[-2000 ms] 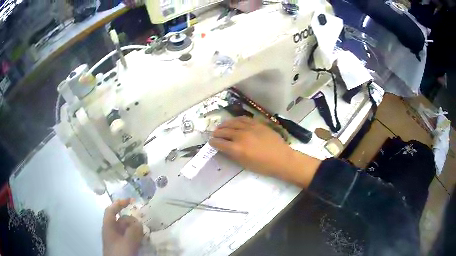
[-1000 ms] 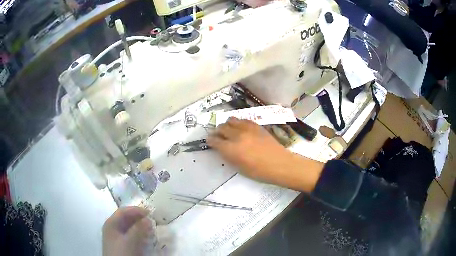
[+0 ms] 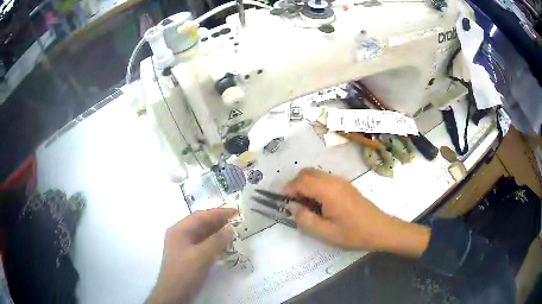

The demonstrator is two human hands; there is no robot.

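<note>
My right hand (image 3: 333, 208) holds black thread snips (image 3: 276, 200), their two blades apart and pointing left toward my left hand. The slim grey tweezers (image 3: 270, 216) lie just below the snips, partly hidden by my right hand. My left hand (image 3: 199, 240) is in front of the needle area, thumb and fingers together on small cream-white labels (image 3: 235, 218), partly hidden by the fingers. More pale, blurred pieces show just under it. The off-white sewing machine (image 3: 297, 59) stands behind both hands. A long white printed label strip (image 3: 373, 122) lies under the machine arm.
Black cloth with pale embroidered edging (image 3: 56, 237) lies at the left. Under the arm are an orange-yellow stick (image 3: 364, 140), beige-green bundles (image 3: 387, 157) and a black handle (image 3: 425, 146). White scraps (image 3: 477, 59) hang at the machine's right end. A cardboard box (image 3: 516, 155) with dark cloth stands at right.
My right hand has left the label strip under the arm, picked up the snips and come toward my left hand. The view has shifted, so the machine sits further right. My left hand is more fully in view.
</note>
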